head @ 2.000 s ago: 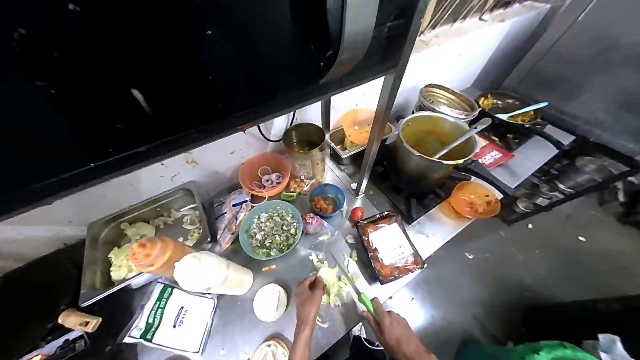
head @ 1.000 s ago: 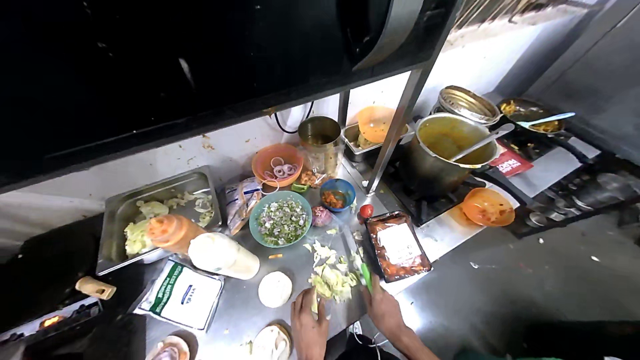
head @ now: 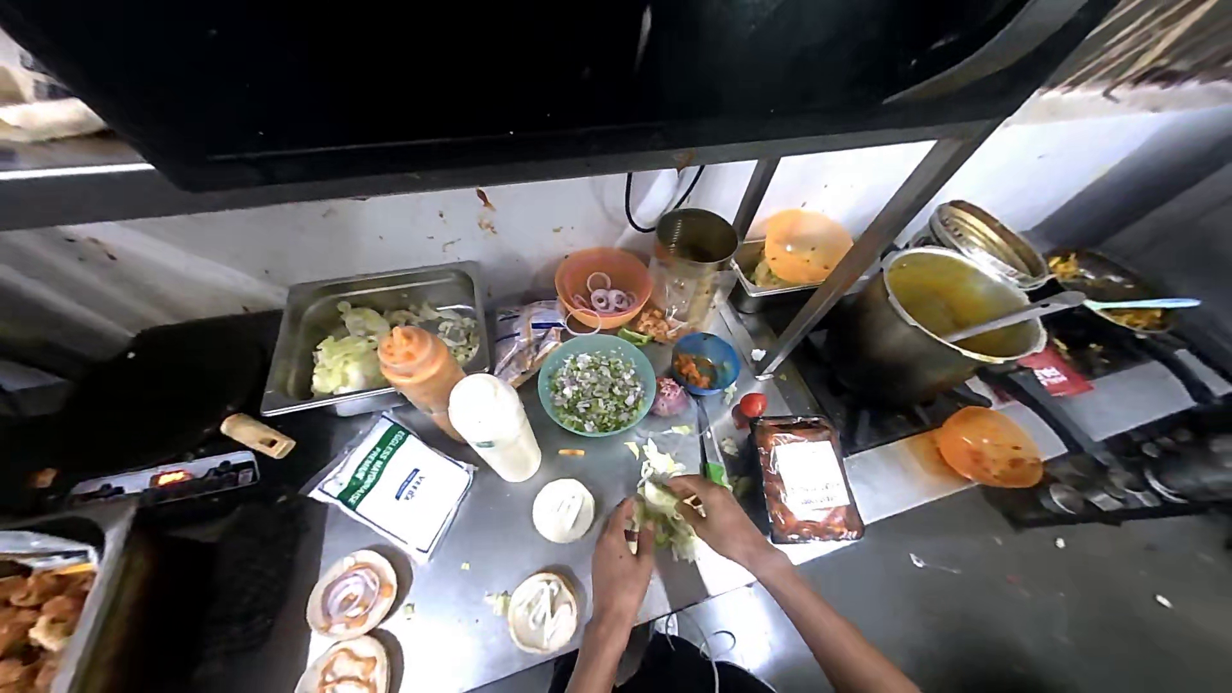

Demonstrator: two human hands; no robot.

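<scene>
Shredded lettuce point(head: 671, 515) is gathered between my two hands at the front of the steel counter. My left hand point(head: 621, 558) holds its left side, and my right hand point(head: 722, 520) grips it from the right. A knife with a green handle point(head: 716, 473) lies just beyond my right hand, its blade pointing away. To the left are a bun half with white sauce point(head: 563, 510) and another point(head: 543, 612). Further left, a bun half bears onion rings point(head: 352, 595), with a sauced one point(head: 349, 669) below. A bowl of chopped vegetables point(head: 597, 386) stands behind the lettuce.
A white squeeze bottle point(head: 495, 426), an orange sauce bottle point(head: 422, 375) and a mayonnaise packet point(head: 395, 484) are at left, before a steel tray point(head: 279, 371). A sealed tray point(head: 807, 481) lies right, near a tomato point(head: 753, 405). A large pot point(head: 866, 337) stands on the stove.
The knife was in my right hand two seconds ago and now lies on the counter. Both hands have come together around the lettuce. The view has shifted left.
</scene>
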